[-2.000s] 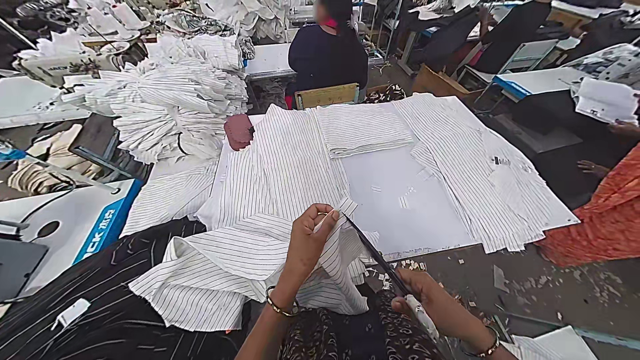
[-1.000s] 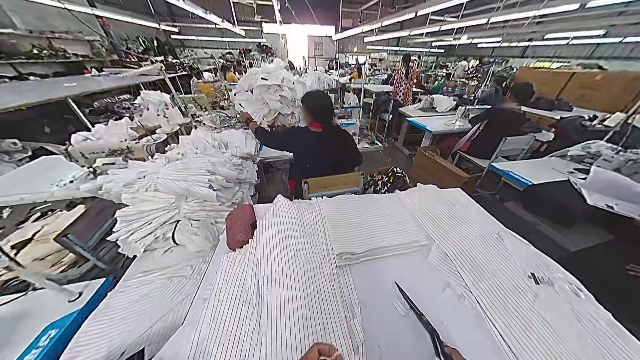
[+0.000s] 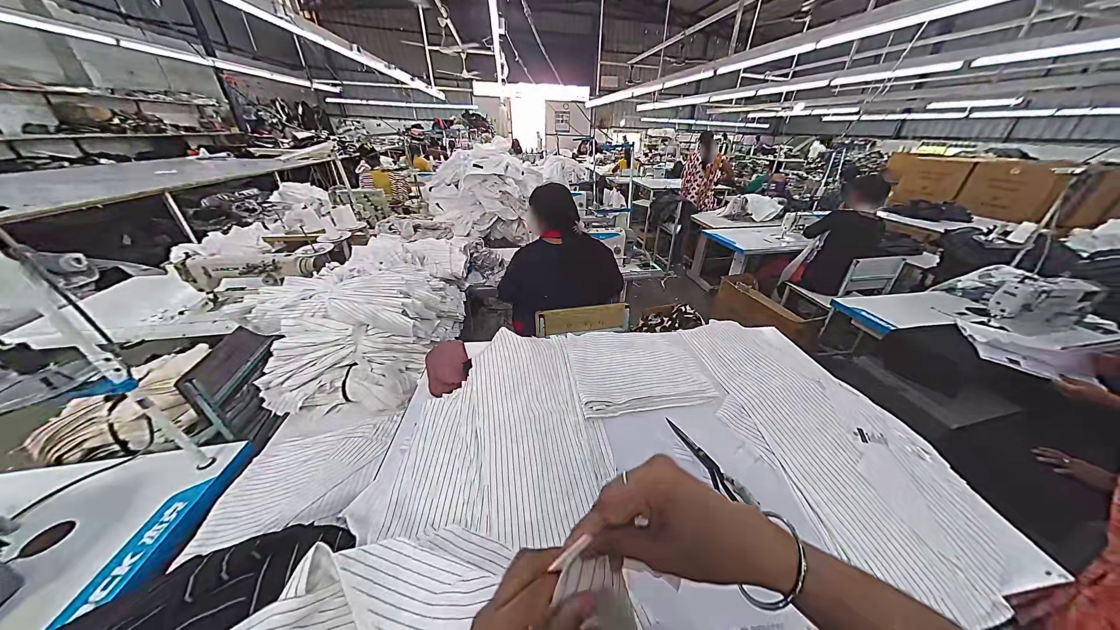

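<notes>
At the bottom centre, my left hand (image 3: 534, 595) grips a striped fabric piece (image 3: 411, 573) whose bulk spreads to the left. My right hand (image 3: 674, 525) meets it there, its fingertips pinching the edge of the same cloth. A pair of scissors (image 3: 713, 468) shows behind my right hand, blades pointing up and left, one handle loop below the wrist; whether the hand or the table bears them I cannot tell. Striped fabric panels (image 3: 542, 429) lie on the white table (image 3: 630, 437), with a folded striped piece (image 3: 643, 372) between them. A dark red item (image 3: 447, 367) sits at the far left corner.
A tall pile of striped fabric (image 3: 359, 324) stands to the left, above a white machine table (image 3: 131, 525). A seated person (image 3: 560, 262) faces away beyond a wooden chair back (image 3: 582, 319). At the right edge are another person's hand (image 3: 1076, 468) and a sewing machine (image 3: 1024, 302).
The view has tilted up since two seconds ago. My right hand, then apart and holding the scissors, has come together with my left hand at the cloth.
</notes>
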